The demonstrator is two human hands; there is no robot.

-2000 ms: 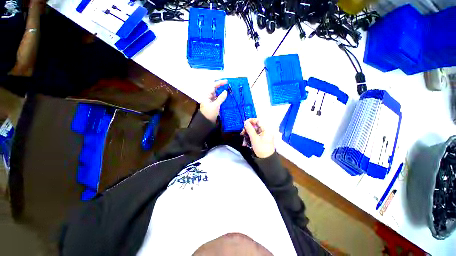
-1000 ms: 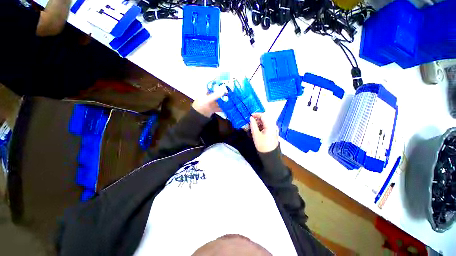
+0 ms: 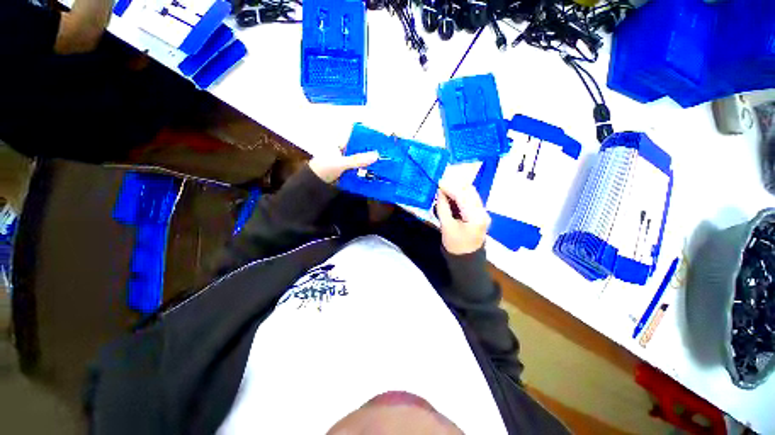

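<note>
My left hand (image 3: pixel 344 164) grips the left end of a blue insert (image 3: pixel 421 174), held tilted near the table's front edge. A thin black USB cable (image 3: pixel 413 155) runs across the insert to my right hand (image 3: pixel 461 217), whose fingers pinch its end at the insert's lower right. A small pale or metallic spot shows on the insert by my left fingers; what it is cannot be told. A blue insert stack (image 3: pixel 472 116) lies just behind, and another insert stack (image 3: pixel 334 55) stands further back left.
Flat retail box (image 3: pixel 544 183) and fanned box stack (image 3: pixel 599 208) lie right, then pen (image 3: pixel 656 297) and grey basin (image 3: pixel 714 280). Cable pile (image 3: pixel 544 25) and tall blue blocks (image 3: pixel 671 55) stand behind. An open carton (image 3: pixel 76 255) is below left. Another person's arm (image 3: pixel 83 25) is far left.
The held insert has turned from upright to lying nearly crosswise. My left hand has moved slightly left and my right hand slightly right. The view has shifted a little.
</note>
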